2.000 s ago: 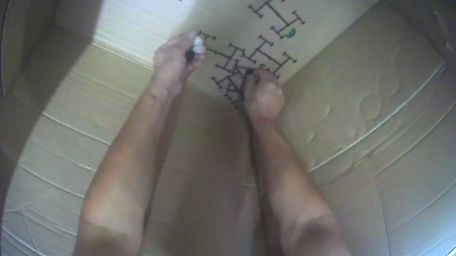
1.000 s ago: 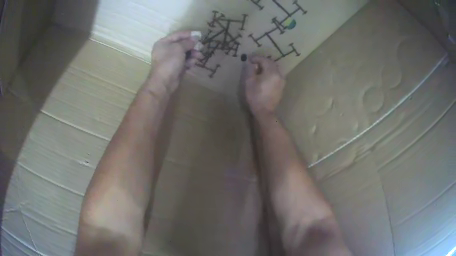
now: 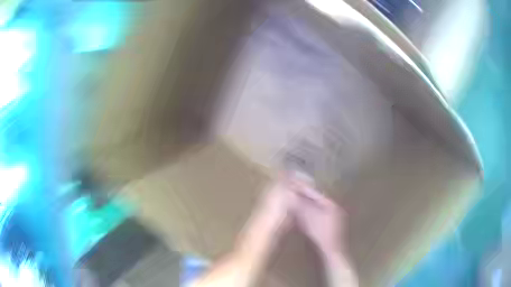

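The large brown cardboard carton point(image 3: 190, 190) is seen from above, strongly blurred. My left hand point(image 3: 280, 196) and my right hand point(image 3: 322, 216) are close together inside it, touching or overlapping. A whitish spot shows at the fingertips. Faint dark smudges, which look like the black H-shaped runners point(image 3: 300, 160), lie on the carton's pale floor just beyond the hands. Blur hides the fingers, so I cannot tell whether either hand holds anything.
The carton's curved right edge point(image 3: 442, 101) runs from the top to the right. Blurred bright blue and turquoise areas lie outside the carton on both sides. A dark grey shape point(image 3: 120, 252) is at the lower left, with a small blue-white patch beside it.
The view has pulled back and turned, so the carton's edge and surroundings show. My hands have come together from apart. The small dark piece near my right fingertips is no longer distinguishable.
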